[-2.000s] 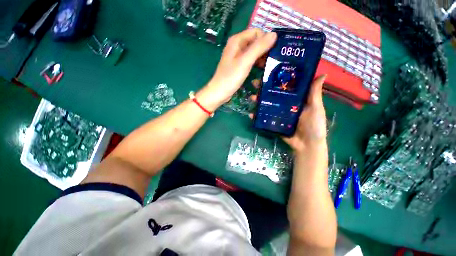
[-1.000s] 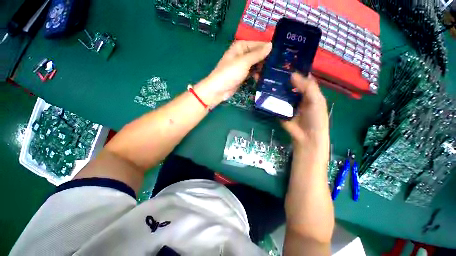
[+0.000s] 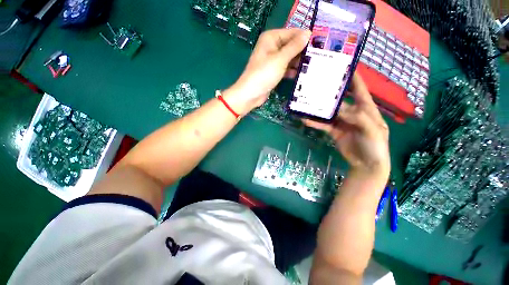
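A black smartphone with a bright, mostly white screen is held up over the bench. My left hand grips its left edge, with the thumb at the upper left side. My right hand holds it from the lower right, its fingers partly hidden behind the phone. A clear holder with several small green boards and thin upright leads lies on the green mat below the phone. My right forearm hides its right end.
A red foam tray of small modules lies behind the phone. A heap of boards and blue-handled cutters are at right. Small boards, a board with wires and a white bin of boards are at left. Filled holders stand behind.
The phone screen has gone from a dark lock screen showing the time to a bright page. The phone has moved up a little. My right thumb has moved off the screen to the right.
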